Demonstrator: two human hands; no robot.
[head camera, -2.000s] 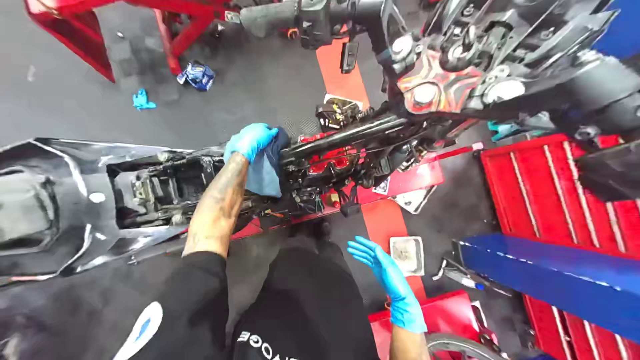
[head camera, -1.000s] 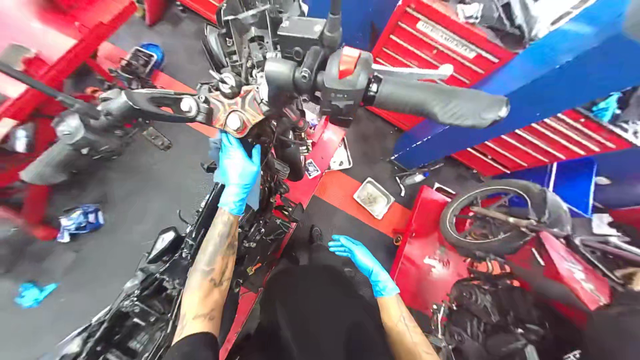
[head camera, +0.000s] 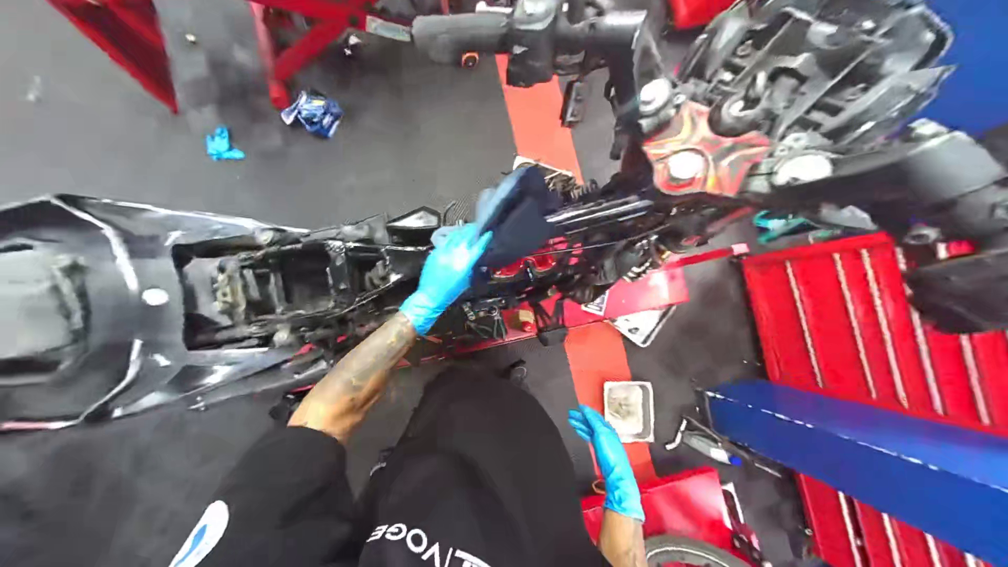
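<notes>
My left hand (head camera: 447, 274), in a blue glove, is closed on a dark blue cloth (head camera: 520, 214) held over the frame of a partly stripped motorcycle (head camera: 303, 276). The cloth lies against the frame, just left of the shiny front tubes. My right hand (head camera: 608, 457), also gloved in blue, is held low on the right with its fingers extended and nothing in it. The top clamp (head camera: 690, 157) and handlebar (head camera: 461, 35) stand at the upper right. The tail section (head camera: 87, 291) is at the left.
A red tool chest (head camera: 835, 315) and a blue beam (head camera: 858, 441) stand at the right. A square tray (head camera: 628, 409) rests on the floor beside my right hand. A blue glove (head camera: 223, 145) and a blue-and-white packet (head camera: 313, 114) lie at the upper left, near red stands (head camera: 307, 47).
The view has swung from the handlebar and clamp back over the frame. My left hand has moved from beside the top clamp to the frame. My right hand stays empty.
</notes>
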